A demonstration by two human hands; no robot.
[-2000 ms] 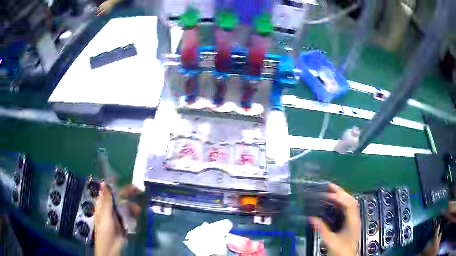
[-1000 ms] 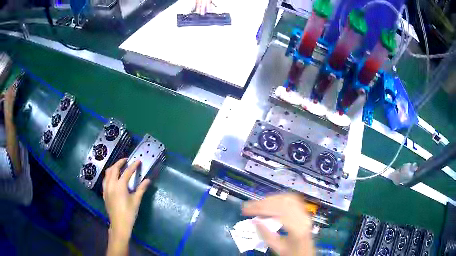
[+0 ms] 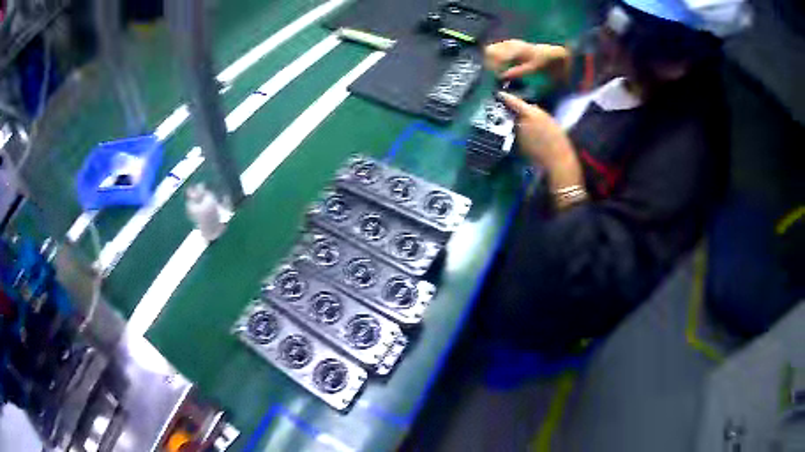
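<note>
No hand of mine is in the picture. Nearest in front of me, several three-ring speaker units (image 3: 361, 272) lie side by side in a slanted row on the green bench (image 3: 212, 375), ring faces up. Each is a grey-black bar with three round rings with shiny centres. At the lower left edge, part of the dispensing machine (image 3: 146, 388) shows, cut off and blurred, with its orange button (image 3: 181, 440). Its syringes and nest cannot be made out clearly.
A person in dark clothing (image 3: 618, 221) sits at the right, holding another unit (image 3: 492, 124) near a black mat (image 3: 402, 75). A blue bin (image 3: 121, 172), a whitish bottle (image 3: 205, 212) and a grey metal post (image 3: 207, 106) stand at the left.
The view has swung far to the right. The machine has slid to the lower left edge, both my hands have left the picture, and the row of units and the neighbouring person have come into view.
</note>
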